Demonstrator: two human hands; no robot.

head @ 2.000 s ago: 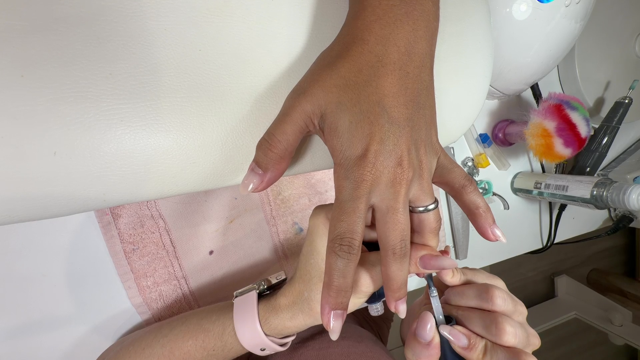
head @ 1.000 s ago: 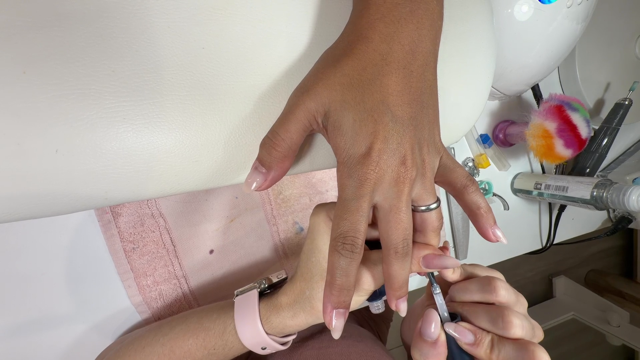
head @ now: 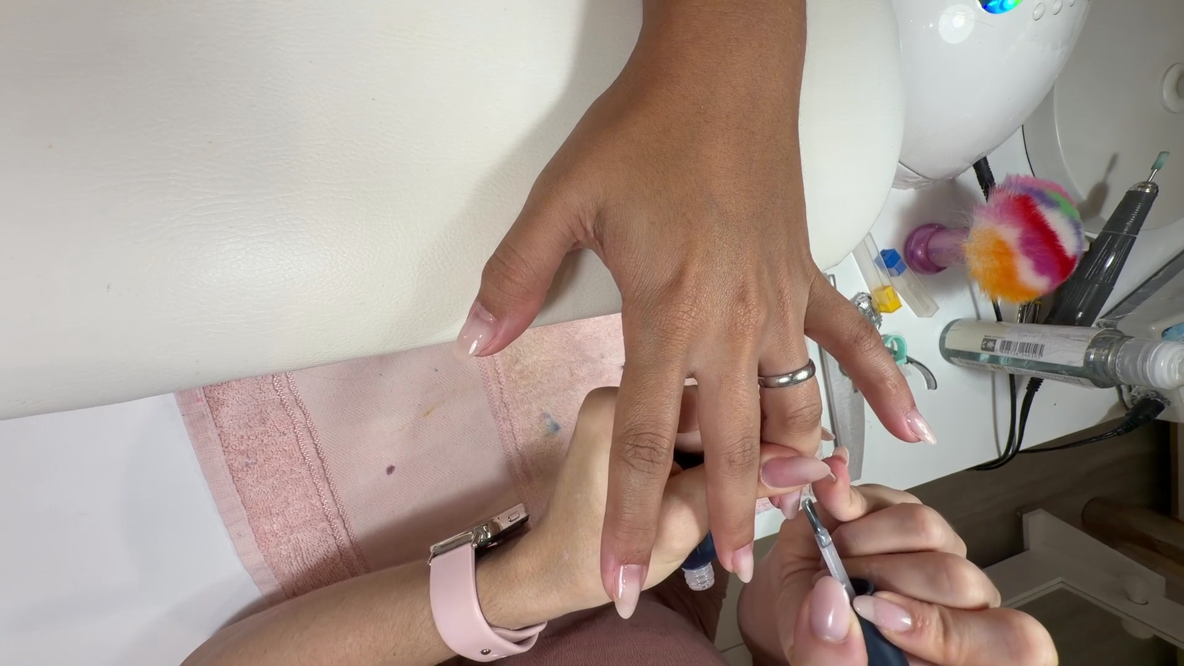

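Observation:
Another person's hand (head: 712,250), with a silver ring (head: 787,375), lies palm down with fingers spread over a white cushion's edge. My left hand (head: 592,504), with a pink-strapped watch (head: 474,583) on the wrist, reaches beneath that hand; its thumb presses at the ring finger's end. It also holds a dark nail polish bottle (head: 700,560), whose clear threaded neck shows below the fingers. My right hand (head: 906,564) pinches the dark cap of a nail polish brush (head: 826,541), its tip at the ring finger's nail, which is partly hidden.
The white cushion (head: 277,185) fills the upper left, above a pink towel (head: 388,462). At the right are a white nail lamp (head: 980,74), a fluffy multicolored brush (head: 1024,239), a nail drill handpiece (head: 1110,250), a clear bottle (head: 1054,353), a nail file (head: 844,416) and dark cables.
My right hand has shifted slightly with the brush between the earlier frames and now, staying near the ring finger's nail. The other person's hand and my left hand hold nearly the same pose.

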